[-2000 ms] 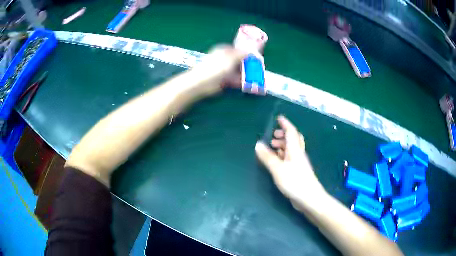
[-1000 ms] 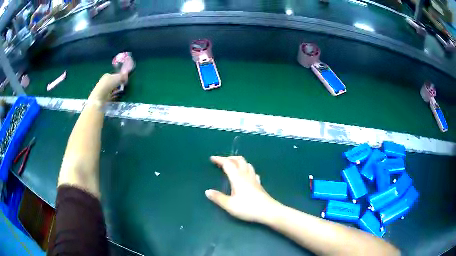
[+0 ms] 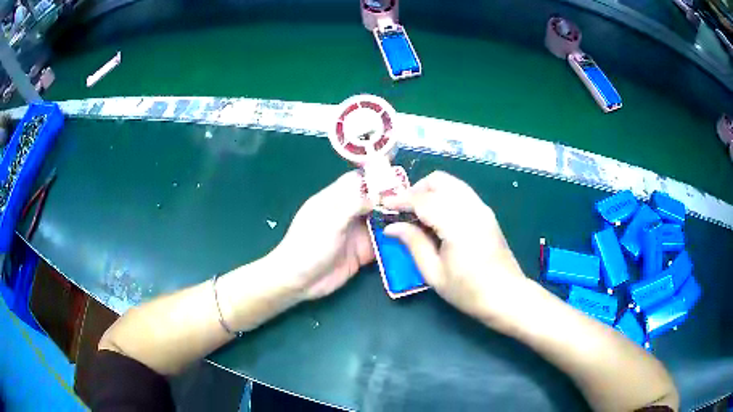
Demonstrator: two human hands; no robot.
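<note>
A pale pink handheld fan (image 3: 363, 131) lies in front of me, its round head up against the white strip and its handle pointing toward me. A blue battery pack (image 3: 398, 261) sits in the open handle. My left hand (image 3: 328, 229) grips the handle from the left, around the neck and upper handle. My right hand (image 3: 454, 237) is at the neck from the right, its thumb over the battery's upper end and its fingertips pinched at the neck. What the fingertips pinch is hidden or too small to tell.
A pile of blue battery packs (image 3: 572, 266) lies at right. Fans with batteries (image 3: 399, 53) lie on the green belt beyond the white strip (image 3: 498, 157), with a flat pale strip (image 3: 104, 70) at left. A blue parts bin (image 3: 50, 129) and red-handled tool (image 3: 36, 205) are at far left.
My left hand has come back from the belt with a fan, now in front of me. My right hand, empty before, has closed in on the fan's neck.
</note>
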